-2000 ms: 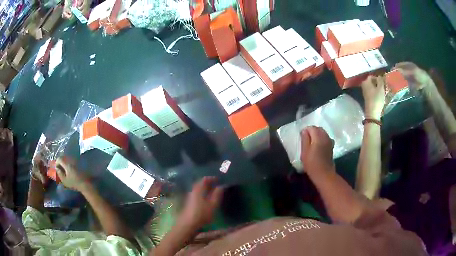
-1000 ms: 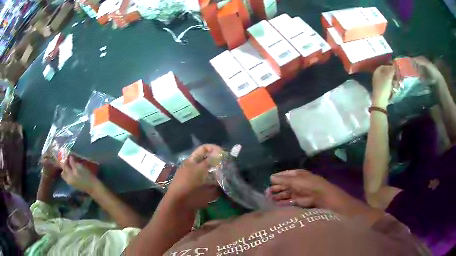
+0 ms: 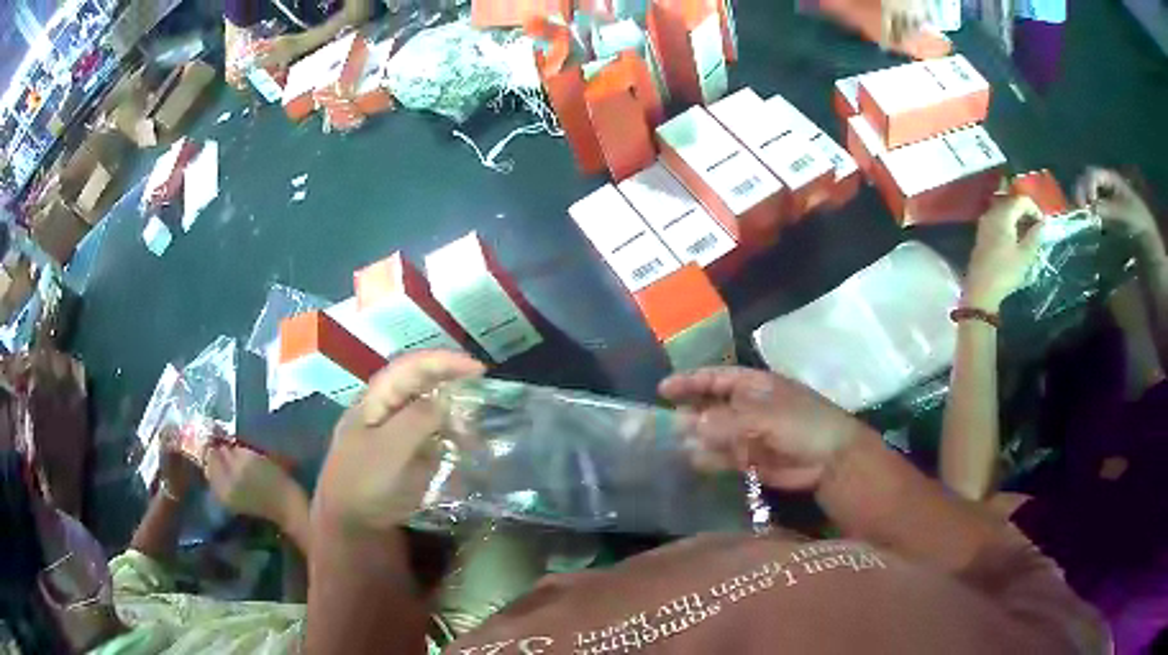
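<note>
A clear plastic bag [image 3: 583,454] is stretched flat between my two hands in front of my chest, with no box visible in it. My left hand [image 3: 397,435] grips its left end. My right hand [image 3: 769,429] is at its right end, with the fingers over the film. A stack of flat bags [image 3: 871,326] lies on the table beyond my right hand. An orange and white product box [image 3: 685,314] stands beyond the bag, at the near end of a group of white-topped boxes [image 3: 724,166].
More boxes stand left of centre [image 3: 480,294] and at the far right [image 3: 925,100]. A white cord bundle [image 3: 448,71] lies at the far side. A neighbour's hands [image 3: 243,480] work at left with plastic film. Another person's hands [image 3: 1012,237] hold a bagged box at right.
The flat bag stack was under my right hand and is now uncovered. The crumpled bag between my hands is now raised and spread flat. My left hand has moved left.
</note>
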